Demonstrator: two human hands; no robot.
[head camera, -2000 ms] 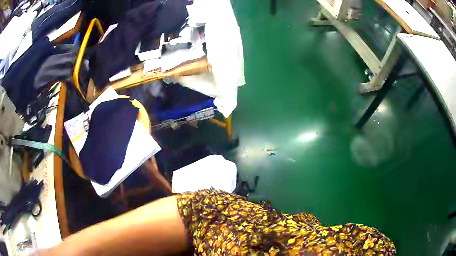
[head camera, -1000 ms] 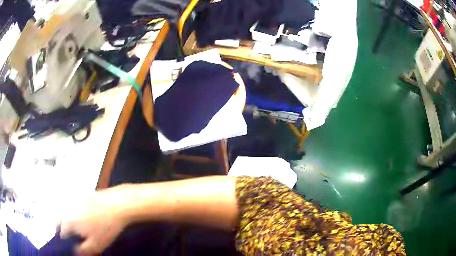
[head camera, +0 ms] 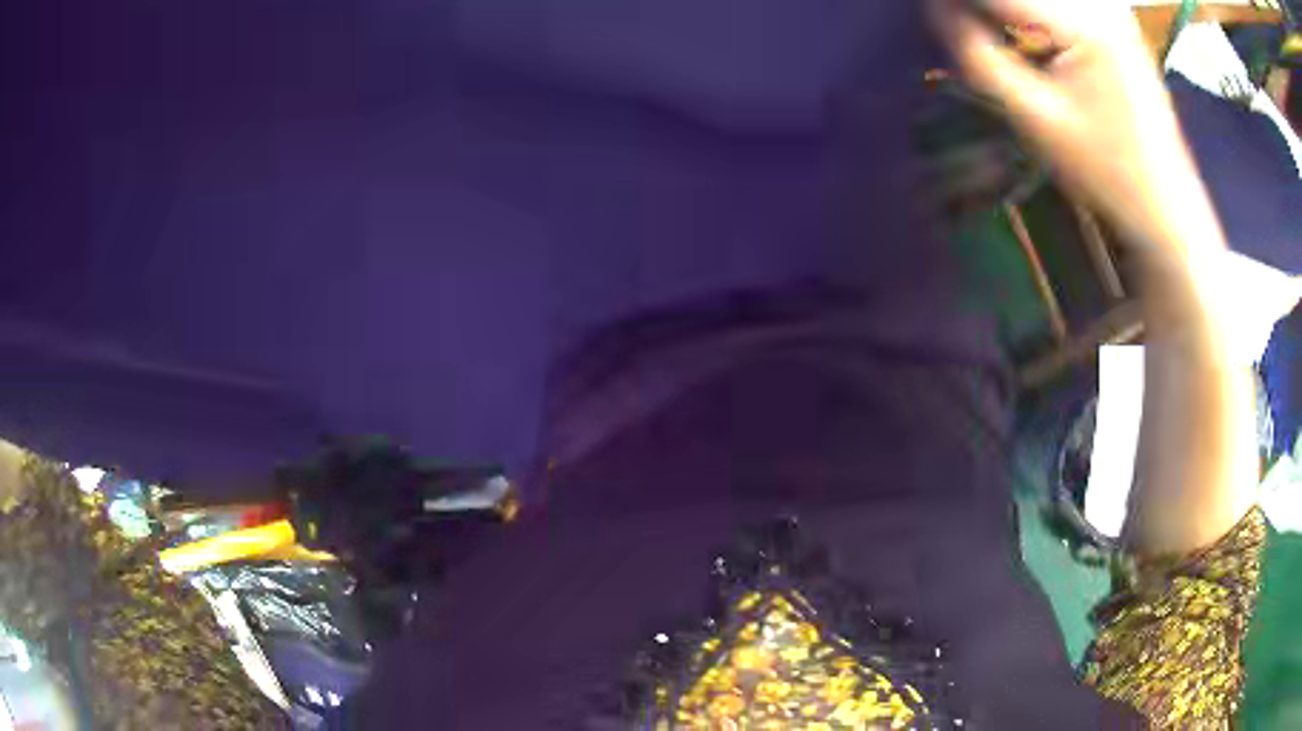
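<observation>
A large navy garment panel is spread very close to the camera and fills the upper left and middle. Darker cloth lies below it over my lap. My right hand is blurred at the top right, by the panel's right edge, and partly cut off by the top of the picture. Its fingertips are too unclear to show a grip. At the left edge only my patterned left sleeve and a bit of skin show; my left hand is not visible.
At the right, a navy rounded piece lies with white paper on a side stool. A white strip-shaped thing is beside my right forearm. A yellow object and dark clutter are at the lower left. Green floor shows at right.
The view has turned from the table, stool and floor to my lap. The large navy panel now covers much of the picture. My right arm has come into view at the right.
</observation>
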